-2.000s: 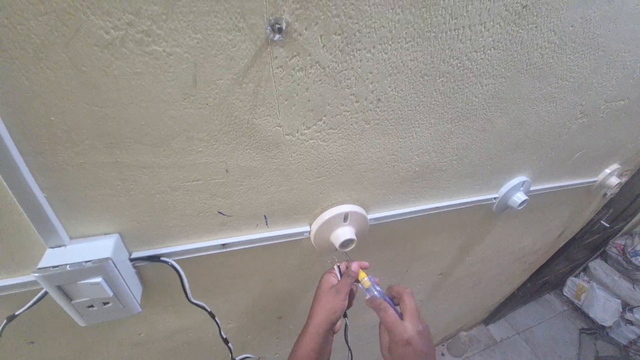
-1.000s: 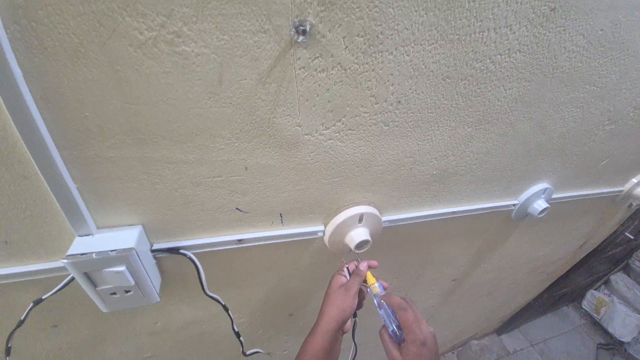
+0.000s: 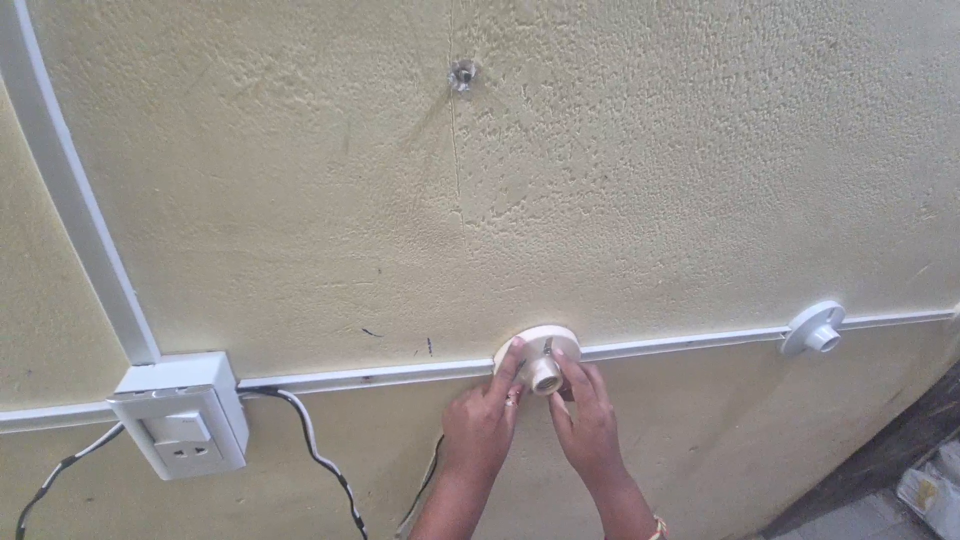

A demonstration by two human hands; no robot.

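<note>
A round cream lamp holder [image 3: 537, 344] sits against the wall in line with the white cable trunking [image 3: 420, 372]. My left hand [image 3: 480, 420] touches its left side, with the index finger on the base plate. From the right, my right hand [image 3: 589, 412] has its fingers against the base beside the threaded socket. Both hands seem to grip the holder by its sides. A thin dark wire [image 3: 430, 469] hangs behind my left forearm. No screwdriver shows in either hand.
A white box with a switch and outlet [image 3: 180, 427] is at the left, with twisted black and white wires [image 3: 311, 439] beside it. Another white lamp holder [image 3: 814, 330] is farther right. A hole [image 3: 463, 75] marks the wall above. Bags [image 3: 934, 484] lie lower right.
The yellow-tipped screwdriver that my right hand held below the lamp holder is out of sight. Both hands have moved up onto the holder.
</note>
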